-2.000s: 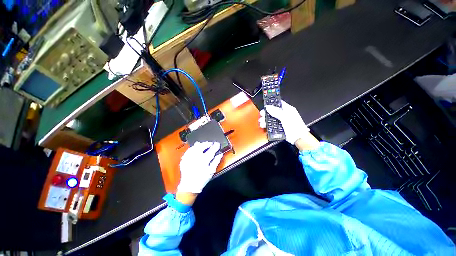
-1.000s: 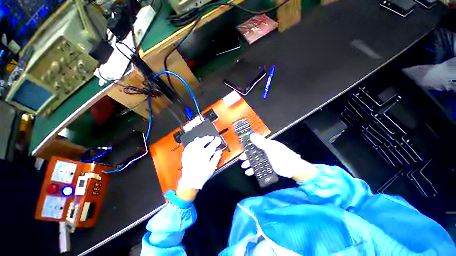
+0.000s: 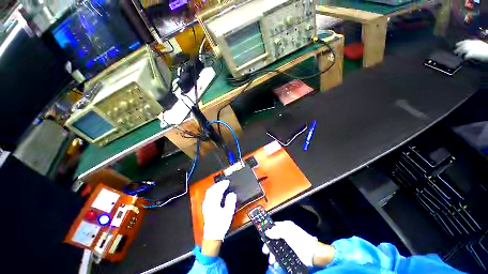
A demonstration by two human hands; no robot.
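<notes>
A flat dark grey set-top box (image 3: 245,186) lies on the orange test fixture board (image 3: 289,182), its far edge at the fixture connectors (image 3: 234,168). My gloved left hand (image 3: 218,210) rests at the box's near left side, fingers on its edge. My gloved right hand (image 3: 293,243) holds a black remote control (image 3: 277,245) below the board's front edge, thumb over its buttons. The remote's far end points toward the box. A blue network cable (image 3: 233,135) loops up behind the board.
An orange test box (image 3: 104,222) with a lit lamp stands at left. A blue pen (image 3: 310,135) lies right of the board. Oscilloscopes (image 3: 262,40) stand on the shelf behind. At far right, another person's gloved hand (image 3: 473,49) is near a dark box (image 3: 444,62).
The view has tilted up, showing more shelf and screens. My right hand has drawn the remote back off the board. My left hand has shifted to the box's left side.
</notes>
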